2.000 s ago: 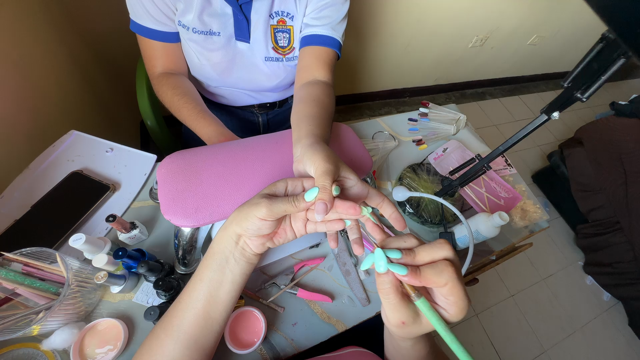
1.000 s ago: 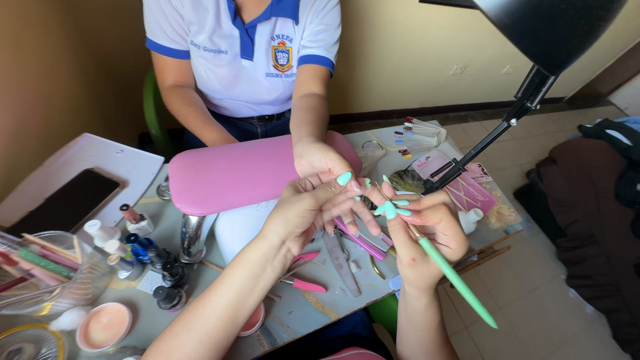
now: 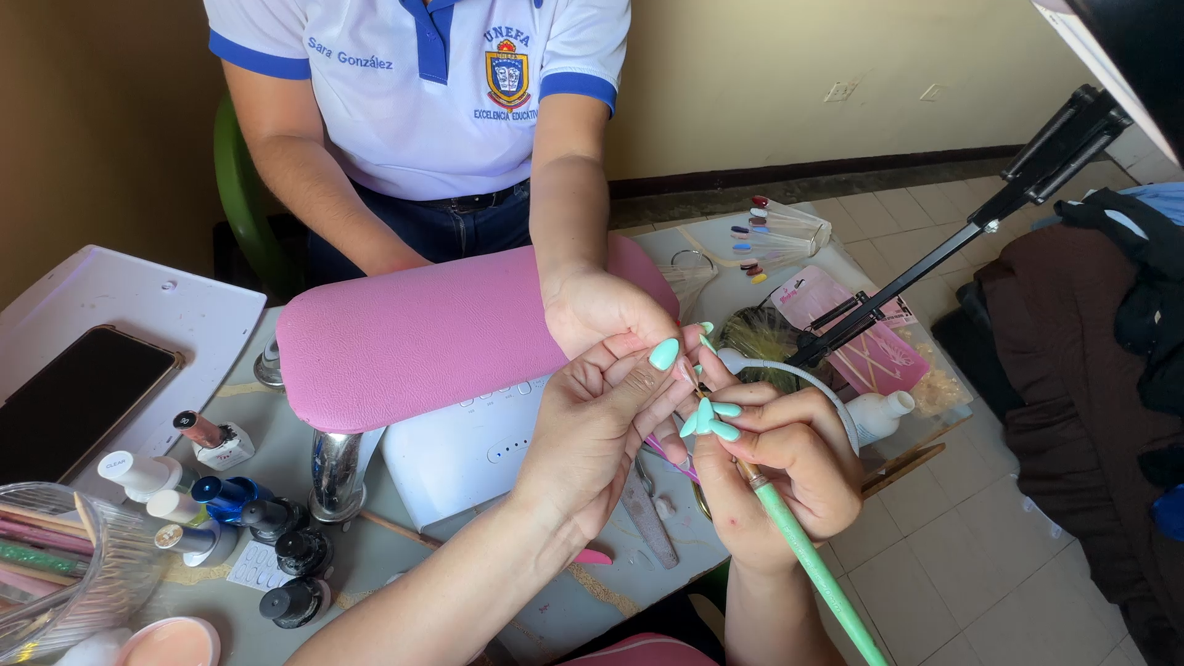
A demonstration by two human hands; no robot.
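Note:
Across the table, a person in a white polo shirt rests a forearm on a pink padded armrest, palm up. My left hand holds one of that person's fingers between thumb and fingers. In my right hand is a thin nail brush with a green handle, gripped near its metal collar. Its fine tip is at the held finger's nail; whether it touches cannot be told. Both my hands have mint-green nails. Under the armrest stands a white nail lamp, partly hidden by my left forearm.
Several polish bottles stand at left, by a clear brush holder, a peach pot and a phone on a white tray. A nail file lies below my hands. At right are colour swatches, a white bottle and a black lamp arm.
My right hand has turned the brush handle to a steeper angle than one second ago. My left hand still holds the other person's fingers. The view has shifted somewhat.

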